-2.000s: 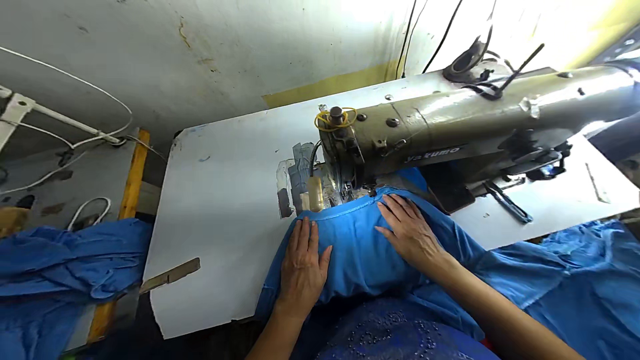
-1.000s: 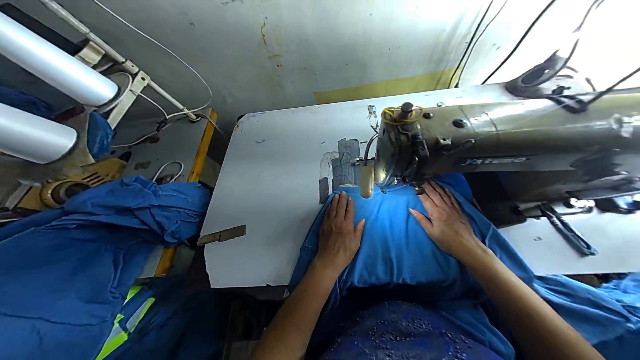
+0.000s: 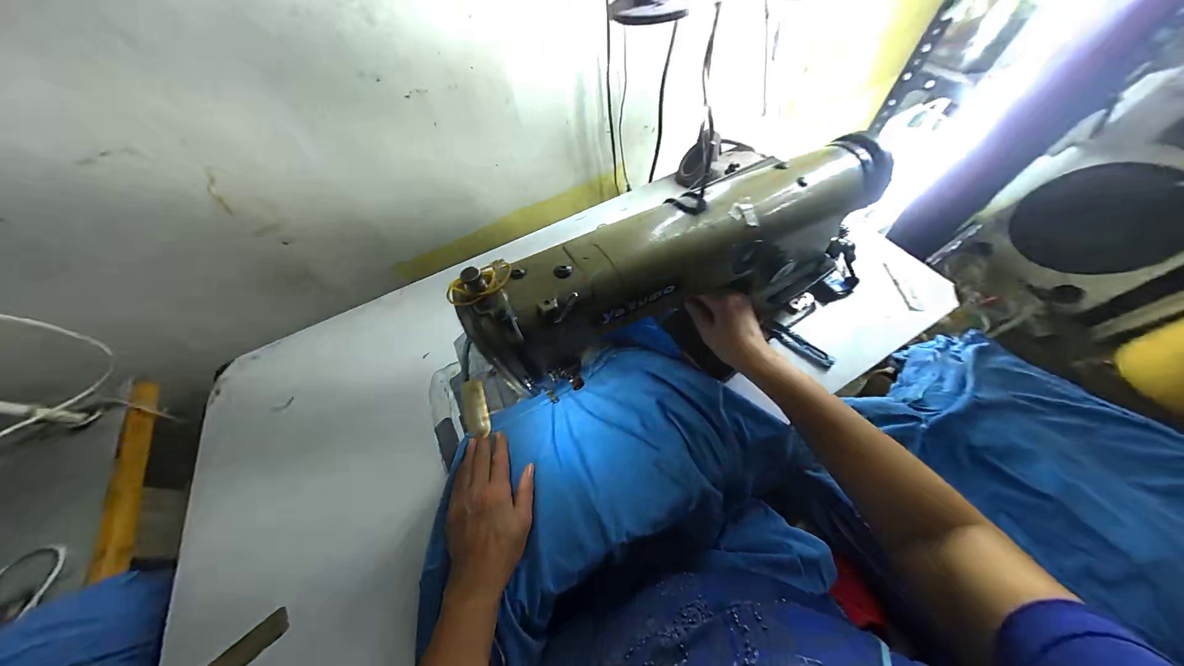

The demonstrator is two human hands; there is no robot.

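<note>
Blue fabric (image 3: 610, 444) lies under the needle area of an industrial sewing machine (image 3: 638, 268) and drapes over the table's front edge. Flat on the fabric's left part rests my left hand (image 3: 486, 513), its fingertips just below a pale, worn plate by the needle. My right hand (image 3: 726, 324) reaches beneath the machine arm, to the right of the needle; its fingers are partly hidden, and what they touch cannot be made out.
The white tabletop (image 3: 314, 462) extends to the left. More blue cloth (image 3: 1036, 462) is heaped at the right, with some at the lower left. A dark tool (image 3: 801, 346) lies right of the machine arm. Behind stands a wall (image 3: 277, 166) with hanging cables.
My right hand has left the fabric near the needle and moved to the right, under the machine arm. My left hand stays on the fabric. The view has swung.
</note>
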